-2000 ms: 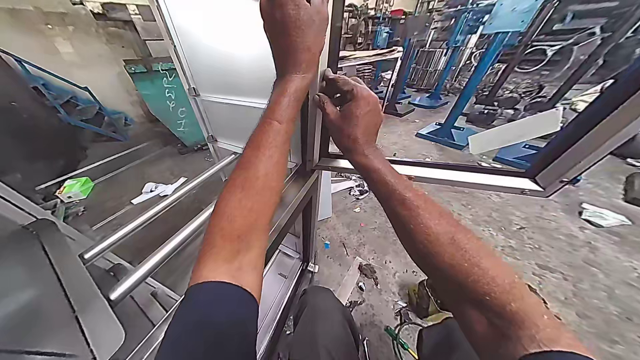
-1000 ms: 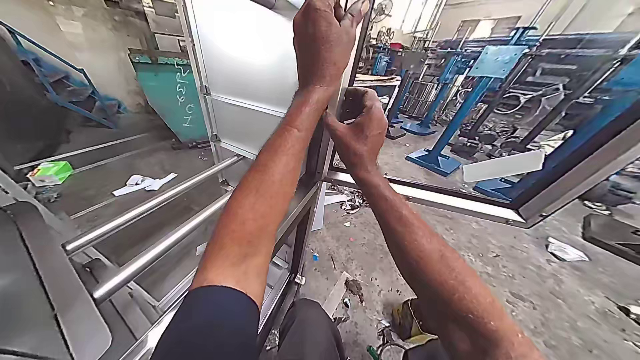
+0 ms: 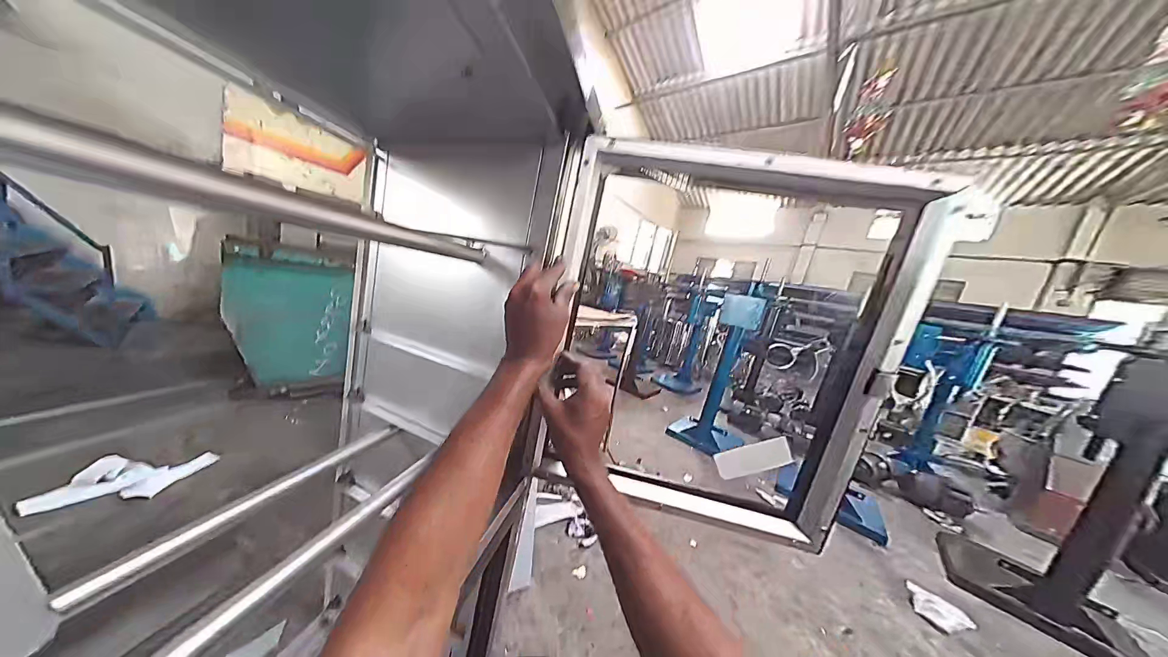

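Observation:
A metal cabinet (image 3: 447, 301) stands at left, and its framed door with a clear pane (image 3: 858, 429) hangs open to the right. My left hand (image 3: 537, 315) is at the hinge-side edge where door and cabinet meet, fingers bent around that edge. Just below and to the right, my right hand (image 3: 577, 406) is at the same edge, its thumb and fingers curled toward each other. Whether either hand holds a small part cannot be made out. Metal rods (image 3: 265, 205) run across the cabinet at left, above and below hand height.
Beyond the door stand blue metal stands (image 3: 721, 383) and piled metal parts. A green bin (image 3: 290, 319) and blue steps (image 3: 73, 283) are behind the cabinet. White scraps (image 3: 940, 607) lie on the concrete floor. The door's lower corner juts out at right.
The view has tilted up strongly, showing the cabinet's top and the roof. Both hands stay at the hinge-side edge, the left above the right.

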